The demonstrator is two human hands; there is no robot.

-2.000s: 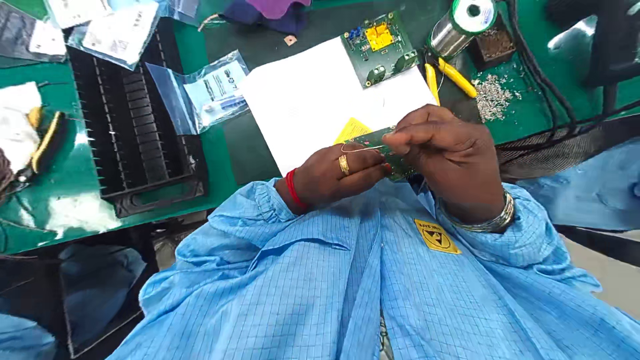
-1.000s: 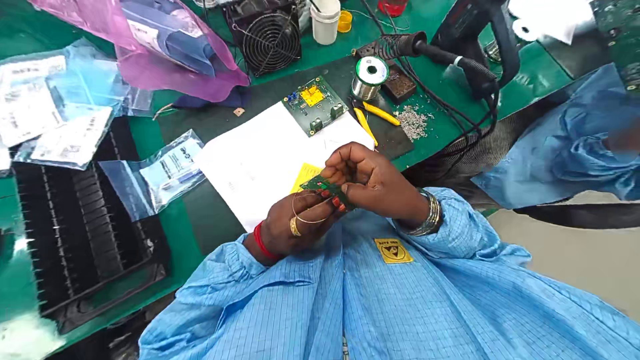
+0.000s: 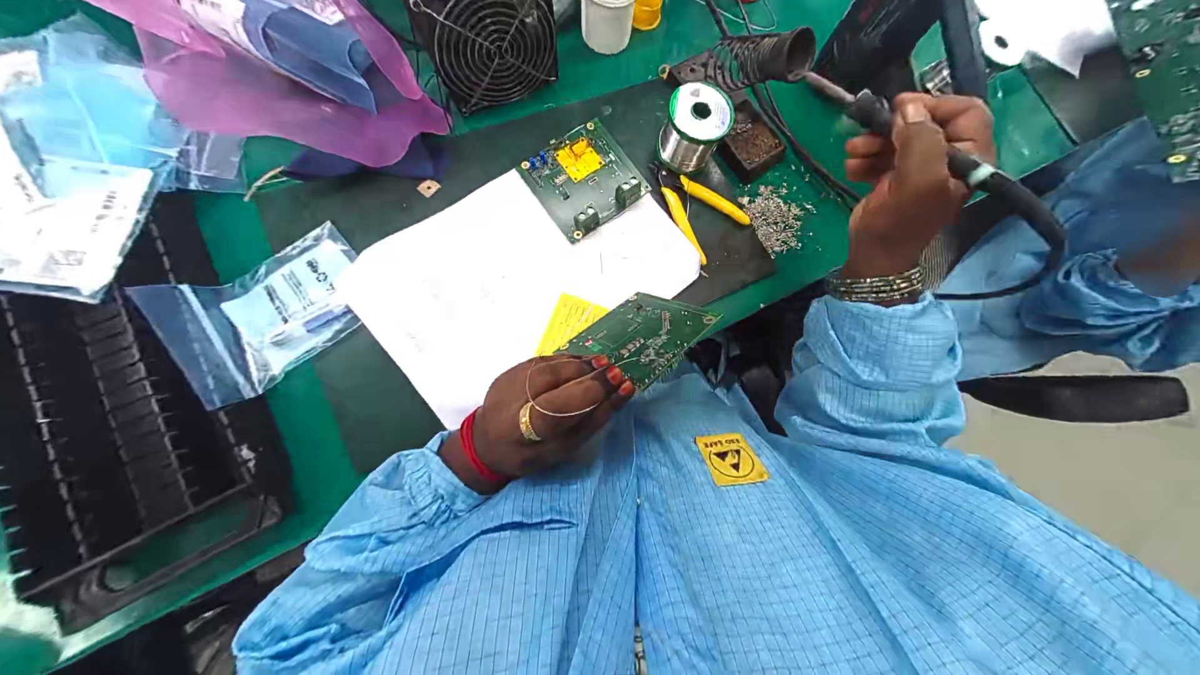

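My left hand (image 3: 553, 417) holds a green printed circuit board (image 3: 647, 337) by its near edge, tilted above the paper. A thin wire (image 3: 562, 413) loops out from the fingers of that hand. My right hand (image 3: 914, 178) grips the handle of a soldering iron (image 3: 872, 112), its tip beside the mouth of the coiled iron holder (image 3: 764, 58). A second circuit board (image 3: 586, 178) with a yellow part lies on the white paper (image 3: 487, 291). Yellow-handled cutters (image 3: 698, 211) lie beside it, near a solder wire spool (image 3: 695, 127).
A cleaning sponge (image 3: 755, 148) and a heap of clipped leads (image 3: 776, 220) lie right of the spool. A black slotted rack (image 3: 122, 422) and plastic bags (image 3: 281, 314) are at left. A fan (image 3: 492, 47) stands behind. A person's blue sleeve (image 3: 1106, 291) is at right.
My right hand has left the board and moved right, and it now holds the soldering iron. My left hand still holds the board, which shows more fully. The view has shifted.
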